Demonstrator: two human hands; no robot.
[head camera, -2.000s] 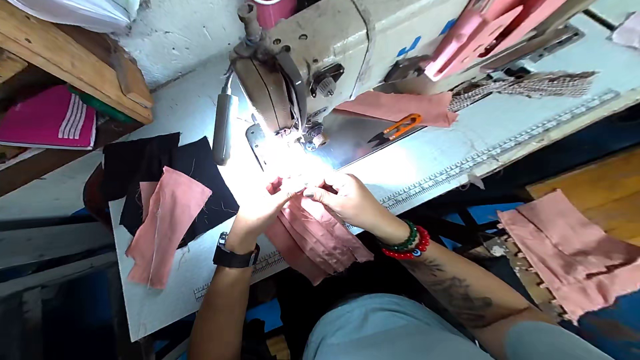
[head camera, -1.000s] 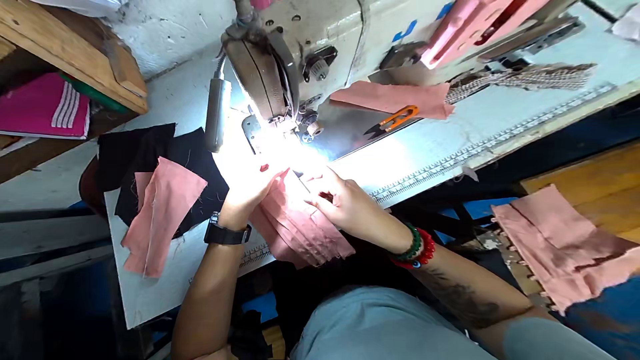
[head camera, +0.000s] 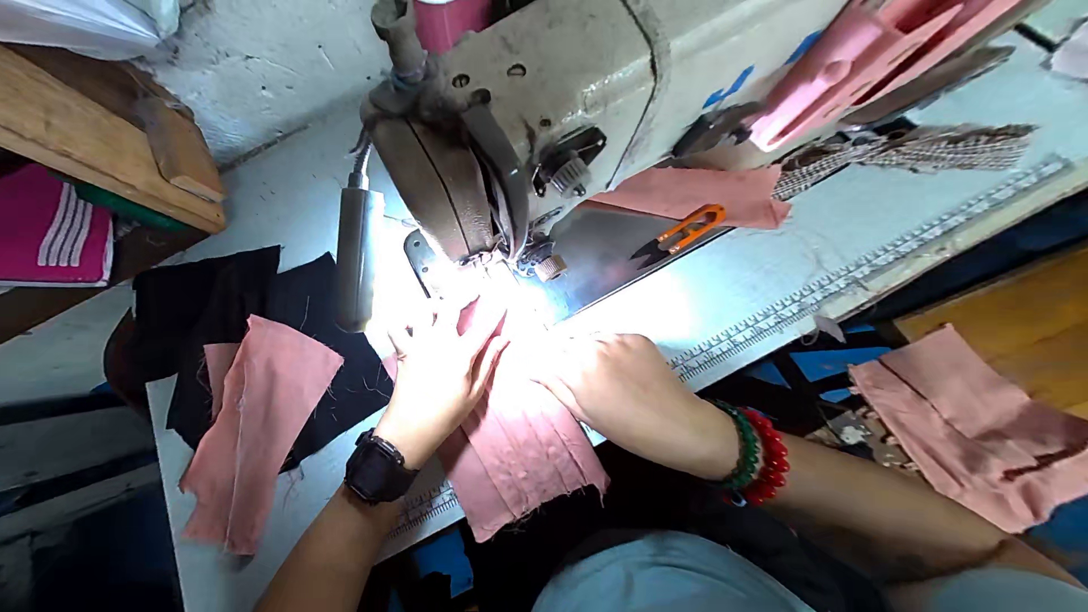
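Pink fabric with several folds or seams (head camera: 527, 459) lies at the front edge of the table, its upper end under the head of a sewing machine (head camera: 578, 93). My left hand (head camera: 442, 365), with a black watch on the wrist, rests on the fabric's left side, fingers spread close to the needle area. On the fabric's right side is my right hand (head camera: 603, 382), its fingers bent; glare hides whether they pinch the cloth. The needle and presser foot are washed out by the lamp's light. Orange thread snips (head camera: 684, 234) lie right of the needle area.
A metal-cased lamp (head camera: 355, 255) hangs left of the machine head. Pink pieces (head camera: 263, 425) lie over black cloth (head camera: 212, 314) at the table's left. A ruler strip (head camera: 816, 285) runs along the front edge. More pink fabric (head camera: 960, 408) is at the right, and a wooden shelf (head camera: 93, 127) at the upper left.
My left hand has gone from bent fingers at the cloth to lying flatter with fingers spread. My right hand's fingers have curled downward on the fabric's right side.
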